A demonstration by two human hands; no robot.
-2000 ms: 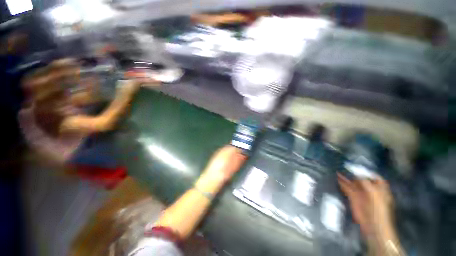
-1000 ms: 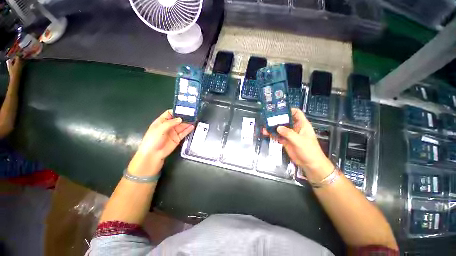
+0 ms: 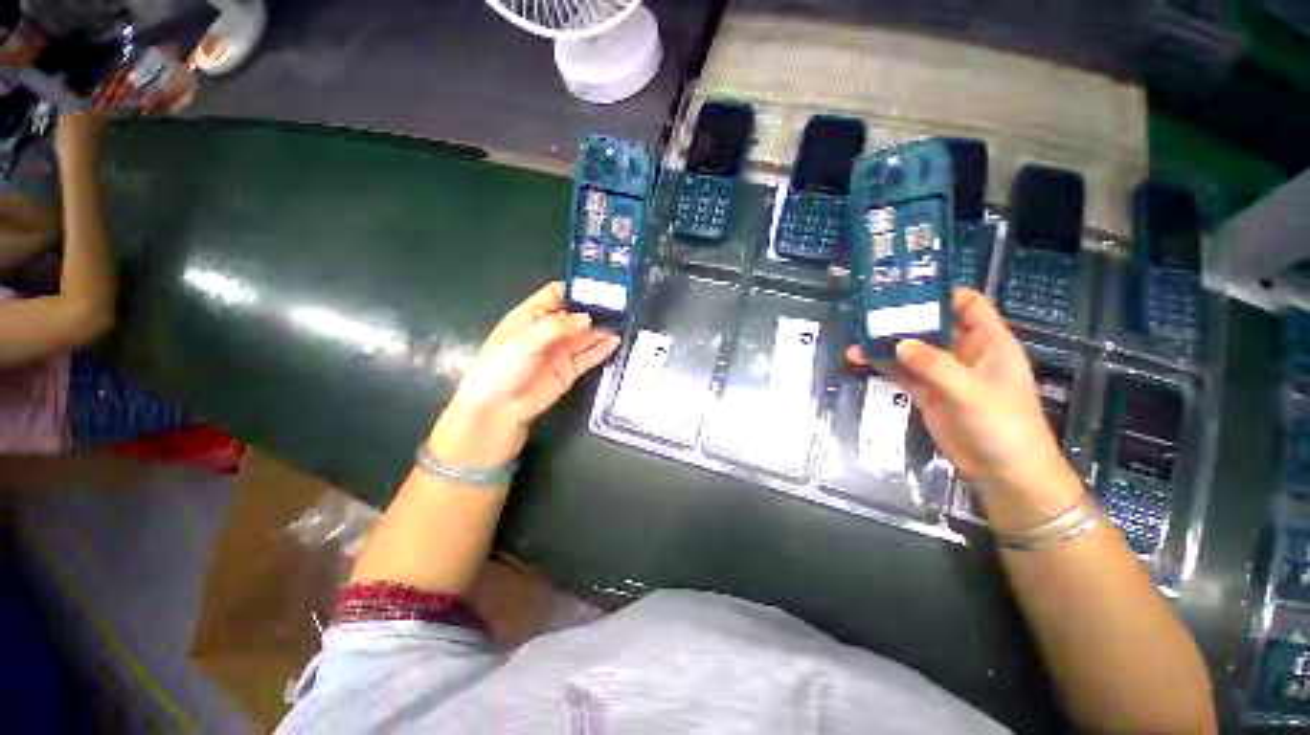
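Note:
My left hand holds a teal phone by its lower end, its open back facing me. My right hand holds a second phone the same way, above the tray. Both backs show metallic contacts and a white label near the bottom. A clear blister tray lies under and beside them. Its back row holds several phones with screens and keys up, such as one phone at the left. The front row has white paper labels in its left pockets and a phone at the right.
A beige board lies behind the tray. A white desk fan stands behind it on the left. More phones in a tray are at the right edge, near a pale post. A co-worker's arm shows at far left.
The view has shifted, so the tray and hands appear further right. Both phones are still held back side towards me. Two seconds ago my right hand was over the right side of the tray.

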